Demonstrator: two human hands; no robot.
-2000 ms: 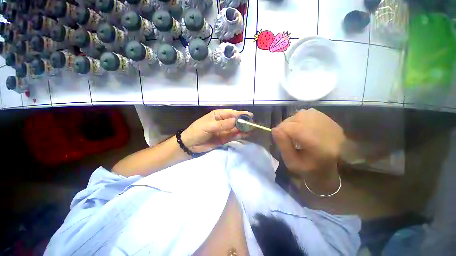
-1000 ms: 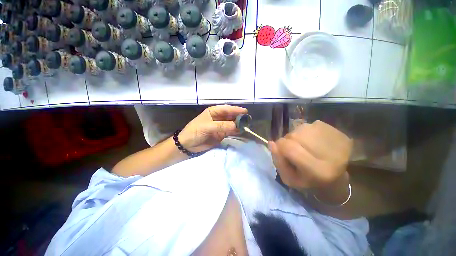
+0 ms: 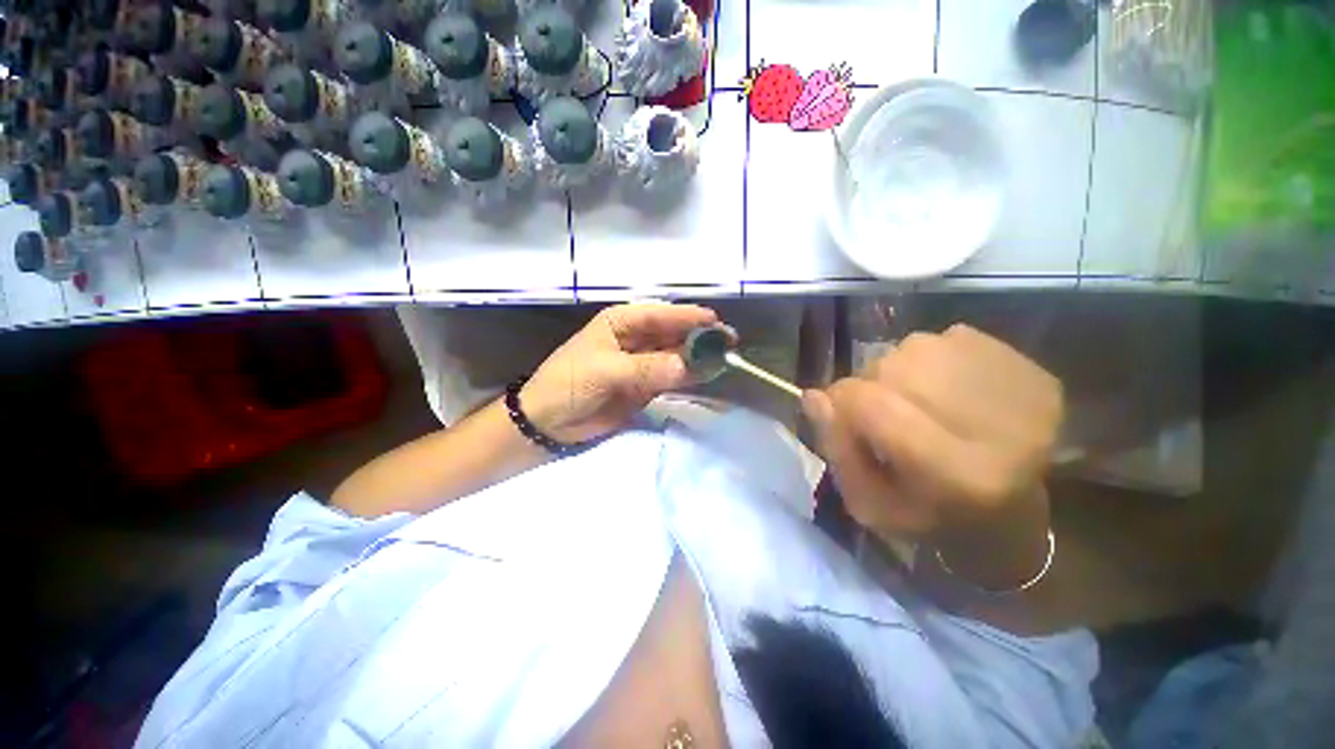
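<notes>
My left hand (image 3: 608,378) holds a dark grey-green round cap (image 3: 707,351) between its fingertips, with the hollow side showing, below the table edge. My right hand (image 3: 937,432) pinches a thin pale yellow stick (image 3: 764,376). The stick's whitish tip is at the right rim of the cap; whether it touches is too small to tell. A round translucent white bowl (image 3: 920,179) with whitish contents stands near the table edge, with a thin stick or line at its left rim. Two open grey bodies (image 3: 659,144) stand at the right end of the rows.
Dense rows of capped pieces (image 3: 381,144) fill the table's left side. A loose dark cap (image 3: 1051,29), a bundle of pale sticks (image 3: 1157,37) and a bright green item (image 3: 1271,125) are at the upper right. A red bin (image 3: 161,417) is under the table at left.
The stick tip has moved from inside the cap to its right rim. My right hand has shifted a little to the right. My left hand still holds the cap.
</notes>
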